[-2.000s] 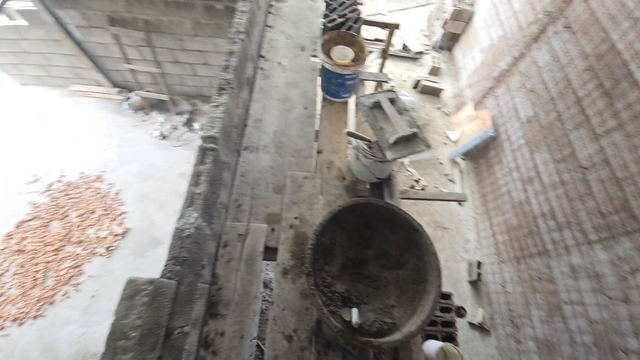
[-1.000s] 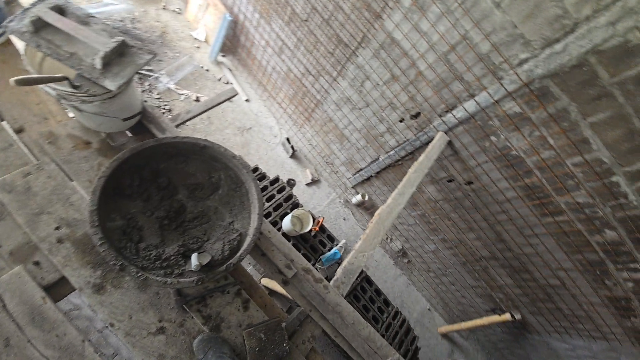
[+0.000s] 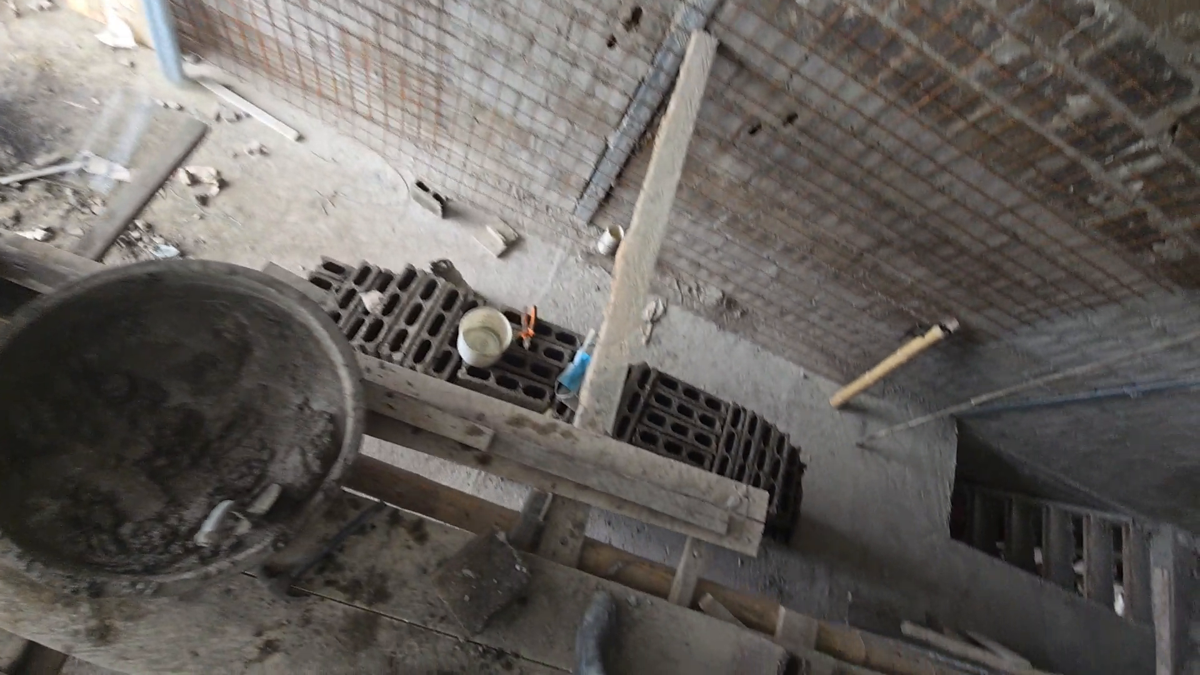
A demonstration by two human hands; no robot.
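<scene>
Neither of my hands shows in the head view. A large round mortar tub point(image 3: 178, 422) stands at the left on the wooden scaffold planks point(image 3: 394, 600), with wet grey mortar point(image 3: 141, 469) and a small whitish piece point(image 3: 216, 521) inside it. Right of the tub, a flat, mortar-stained square piece point(image 3: 481, 579) lies on the planks. The tip of a dark boot point(image 3: 596, 633) shows at the bottom edge.
Below the scaffold stand stacked hollow concrete blocks point(image 3: 675, 412), bearing a white bucket point(image 3: 485, 336), orange-handled pliers point(image 3: 528, 325) and a blue item point(image 3: 574, 372). A long board point(image 3: 647, 225) slants up to the wall with its rebar mesh point(image 3: 844, 187). A staircase opening point(image 3: 1041, 544) lies at the right.
The view has swung far right and closer to the wall side. The blue bucket and the hawk-like board, seen earlier, are out of view, and the staircase opening has come into view.
</scene>
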